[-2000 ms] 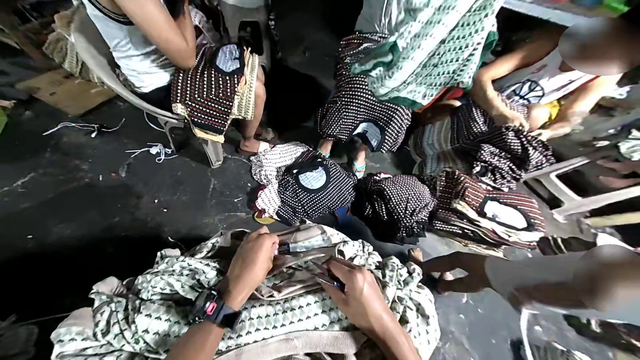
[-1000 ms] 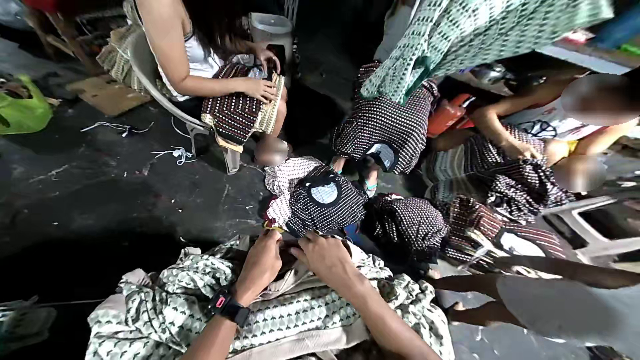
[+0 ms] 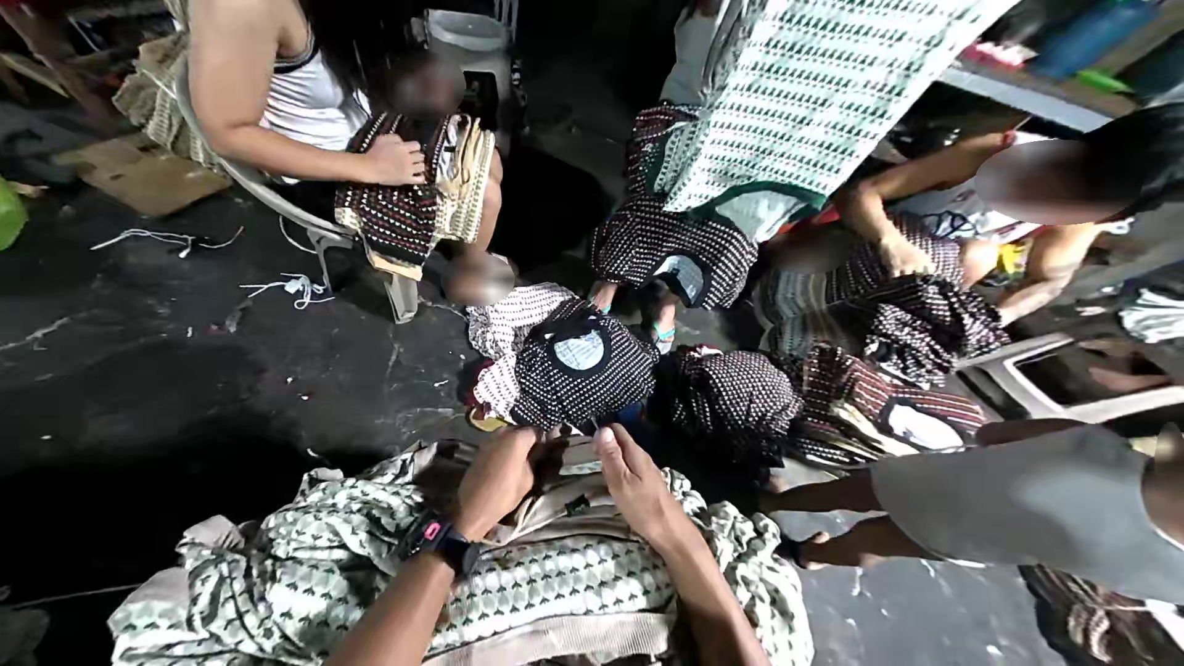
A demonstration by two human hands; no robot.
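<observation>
A green-and-cream patterned knit garment point(image 3: 555, 587) with beige ribbed edging is spread across my lap. My left hand point(image 3: 497, 481), with a dark watch on its wrist, grips the beige neckline cloth point(image 3: 546, 504) at its far side. On the other side of a pale label, my right hand point(image 3: 638, 481) pinches the same edge between thumb and fingers. Whether a small tool is in either hand cannot be seen. Just beyond my hands lies a bundled black-and-white knit garment point(image 3: 587, 370) with a pale oval neck patch.
More folded dark knits point(image 3: 731, 398) lie to the right, near a striped pile point(image 3: 879, 407). A person on a plastic chair point(image 3: 402, 296) holds knitwear at upper left; another handles cloth at right. A person in grey stands at lower right. White string point(image 3: 296, 289) lies on the floor.
My hands have drawn apart along the neckline since one second ago. The dark thin tool seen in my right hand two seconds ago is not visible now. The standing person in grey has shifted.
</observation>
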